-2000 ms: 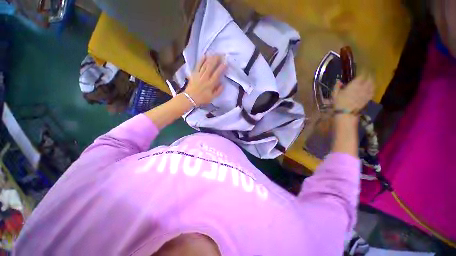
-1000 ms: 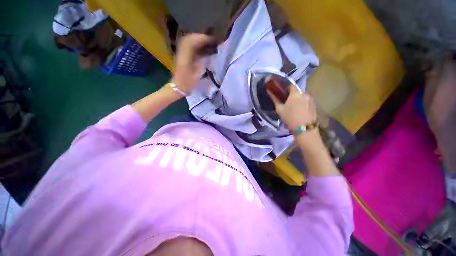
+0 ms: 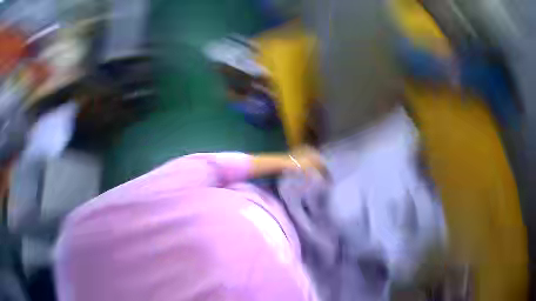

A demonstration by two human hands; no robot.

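The frame is strongly blurred. The garment [image 3: 376,194], whitish inside out with dark strips, lies over the end of the grey pressing board [image 3: 358,76] and hangs towards me. My left hand [image 3: 308,163] is at the garment's left edge, near the board; its fingers are too blurred to tell whether they grip the cloth. My right hand is not visible, and the iron cannot be made out.
The yellow table cover [image 3: 482,176] runs along the right, with a blurred blue shape [image 3: 464,70] at its far part. A blue basket [image 3: 258,109] with brown and white cloth stands left of the table on the green floor [image 3: 188,88]. Blurred items lie at far left.
The view has swung left, so the garment and table now stand further right. My right hand and the iron, earlier over the garment, are no longer visible.
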